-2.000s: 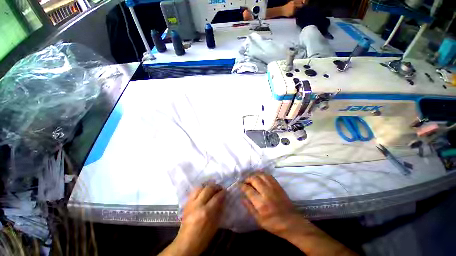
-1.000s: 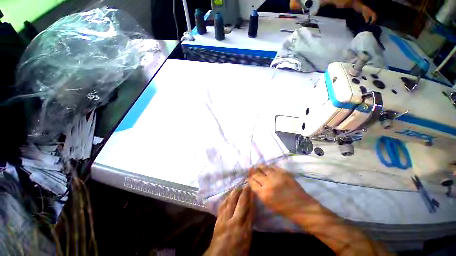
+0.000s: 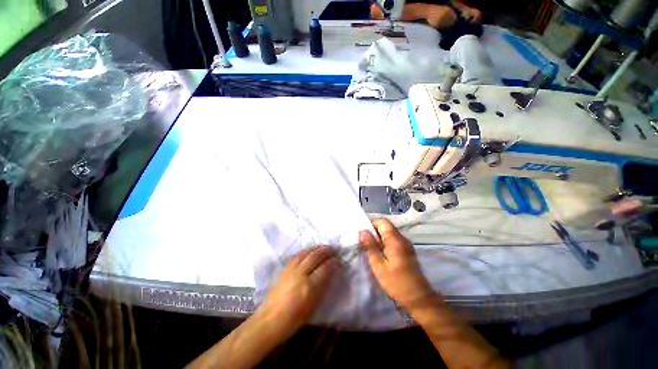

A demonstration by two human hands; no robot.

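A thin pale fabric panel (image 3: 288, 194) lies on the white table left of the needle and hangs over the front edge. My left hand (image 3: 306, 277) lies on the cloth near the table's front edge, fingers bent; whether it pinches the cloth is unclear. My right hand (image 3: 389, 259) pinches the cloth's right edge between thumb and fingers, just below the needle plate (image 3: 376, 200). The white sewing machine head (image 3: 436, 137) stands to the right, its needle area beyond my right hand. The cloth is not under the presser foot.
Blue-handled scissors (image 3: 521, 195) and snips (image 3: 575, 245) lie right of the needle. A tape measure (image 3: 198, 298) runs along the front edge. A clear plastic bag (image 3: 65, 108) and scraps (image 3: 54, 234) are at left. Dark thread cones (image 3: 266, 45) and another person's arm (image 3: 418, 12) are at the back.
My right hand has moved from close beside my left hand to the cloth's right edge, nearer the needle plate. My left hand lies flatter on the cloth. The view has shifted.
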